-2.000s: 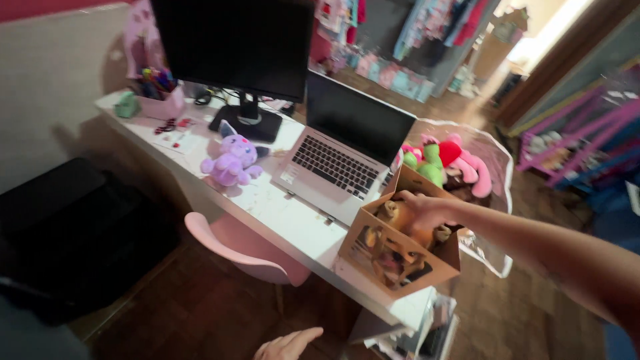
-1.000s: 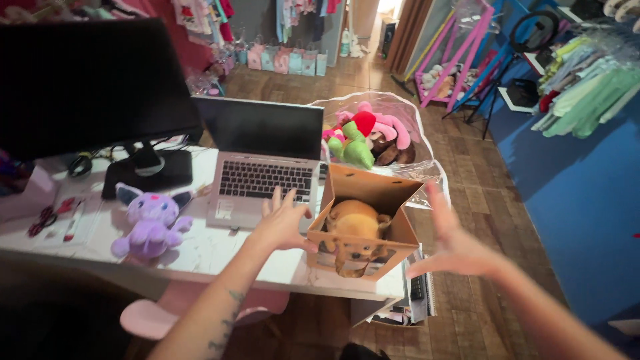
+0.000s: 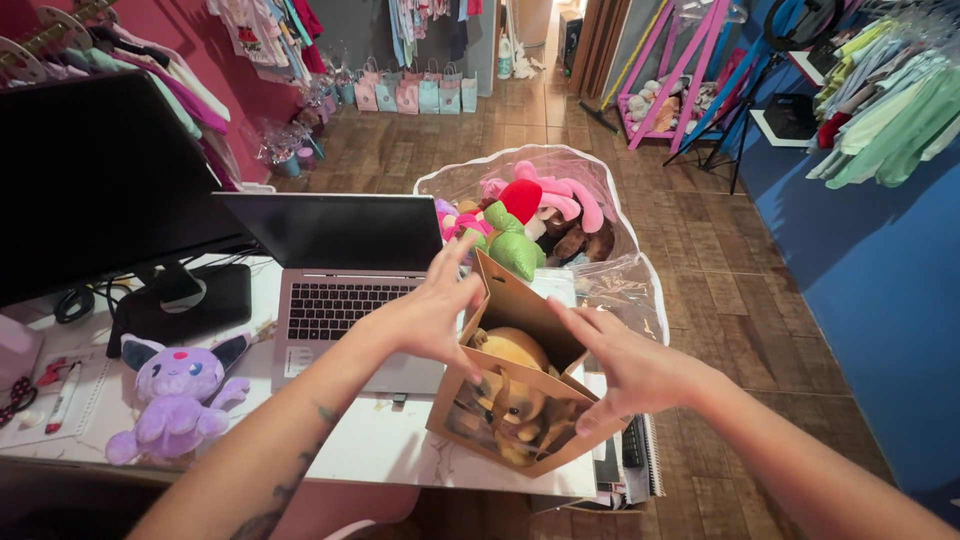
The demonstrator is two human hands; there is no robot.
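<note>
A brown cardboard box with a clear front window (image 3: 457,431) stands open-topped at the right end of the white desk (image 3: 352,450). Inside it lies a tan plush toy (image 3: 514,349), partly visible through the window. My left hand (image 3: 431,315) touches the box's left upper side, and my right hand (image 3: 622,364) is at its right upper side; both have the fingers spread around it. A purple plush toy (image 3: 176,394) sits on the desk at the left.
An open laptop (image 3: 349,307) and a black monitor (image 3: 112,187) stand left of the box. Behind it is a clear plastic bag (image 3: 645,292) of plush toys. A pink chair (image 3: 337,506) is under the desk's front edge. Clothes (image 3: 892,112) hang at the right.
My right hand has come out of the box, and both hands have closed in on its sides. The tan plush toy sits lower in the box than one second ago. The view has shifted.
</note>
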